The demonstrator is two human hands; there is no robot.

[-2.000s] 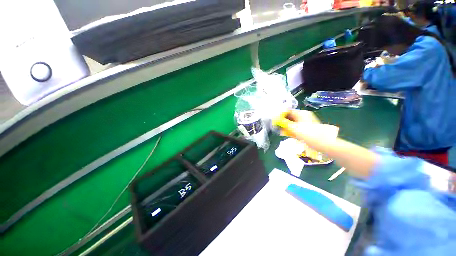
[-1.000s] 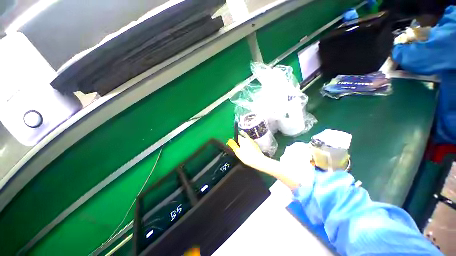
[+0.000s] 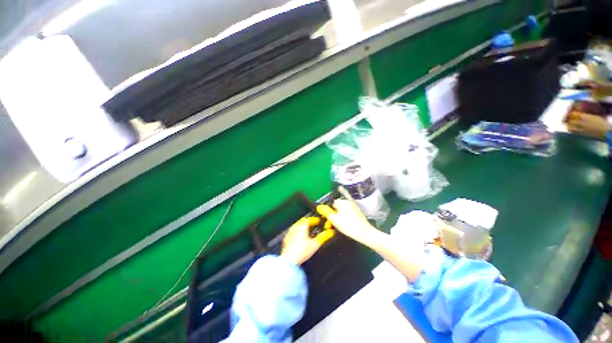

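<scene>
The black foam tray (image 3: 342, 275) stands tilted in view at lower centre, behind the mat. A glossy black tablet (image 3: 221, 285) with a small white label lies in its near left pocket. My left hand (image 3: 303, 239), with yellow finger cots, is at the tray's right pocket, fingers curled over a dark surface with faint white marks. My right hand (image 3: 343, 220) touches or nearly touches it at the tray's right end. A short pale stick-like thing shows above my right fingers. Whether either hand grips anything is unclear. My forearms hide part of the tray.
White mat (image 3: 369, 311) and blue cloth (image 3: 417, 318) lie in front. Right of the tray are bagged cups (image 3: 359, 181), crumpled tissue (image 3: 411, 229), small clear bottles (image 3: 470, 224) and film packs (image 3: 506, 137). A black tray stack (image 3: 506, 84) stands farther back. Foam sheets (image 3: 221, 74) lie on the shelf.
My right hand went from beside the bagged cups to the tray's right end. My left hand, earlier only a fingertip at the bottom edge, has come up over the tray's right pocket.
</scene>
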